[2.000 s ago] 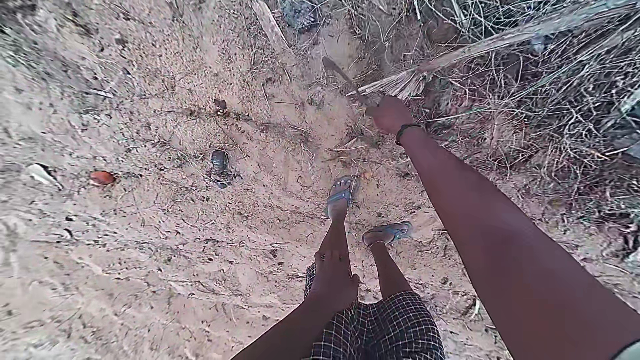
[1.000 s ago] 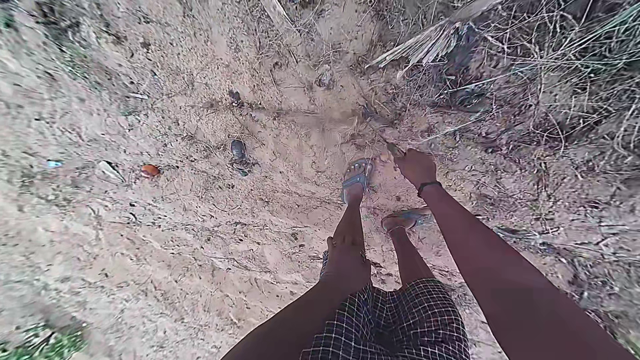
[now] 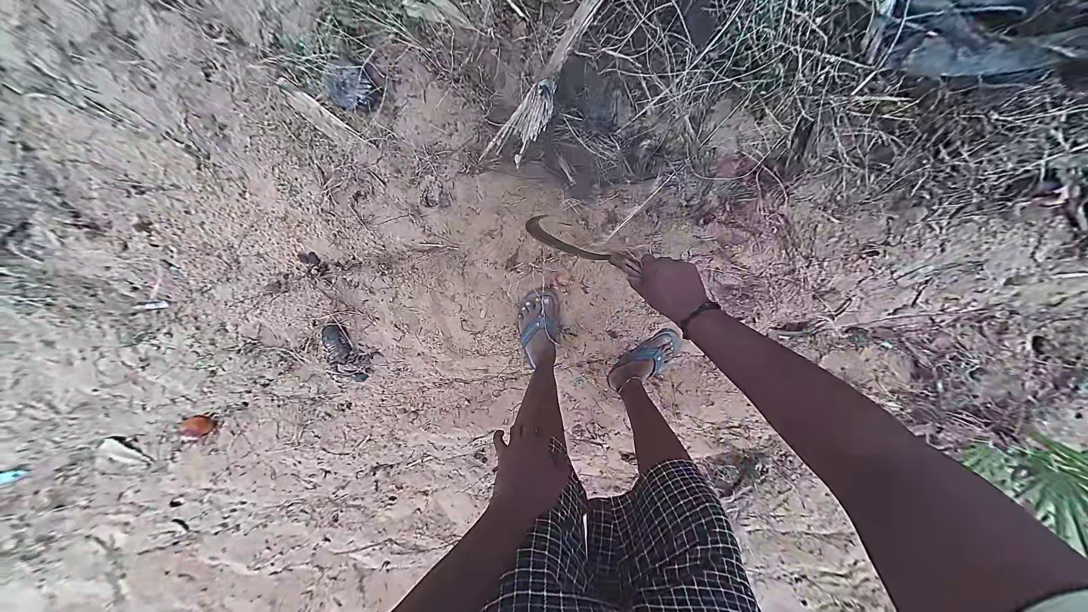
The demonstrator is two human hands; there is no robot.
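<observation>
My right hand [image 3: 667, 285], with a dark band at its wrist, is closed around the handle of a sickle [image 3: 565, 246]. The curved blade points left, above the sandy ground and just beyond my sandalled feet. My left hand [image 3: 531, 463] rests on my left knee, at the hem of the checked shorts [image 3: 629, 544], and holds no object that I can see. Blue sandals [image 3: 540, 323] are on both feet, the left one further forward.
Dry grass and twigs [image 3: 705, 85] lie tangled at the top right, with a frayed dry stalk [image 3: 535, 110] beside them. A dark object [image 3: 340, 348], an orange-red piece [image 3: 197, 427] and a pale scrap [image 3: 123, 450] lie on the soil at left. Green leaves [image 3: 1041, 484] show at lower right.
The sickle blade, blurred a second ago, now shows its full curve pointing left. My left hand has stayed at my knee. The view has shifted and turned.
</observation>
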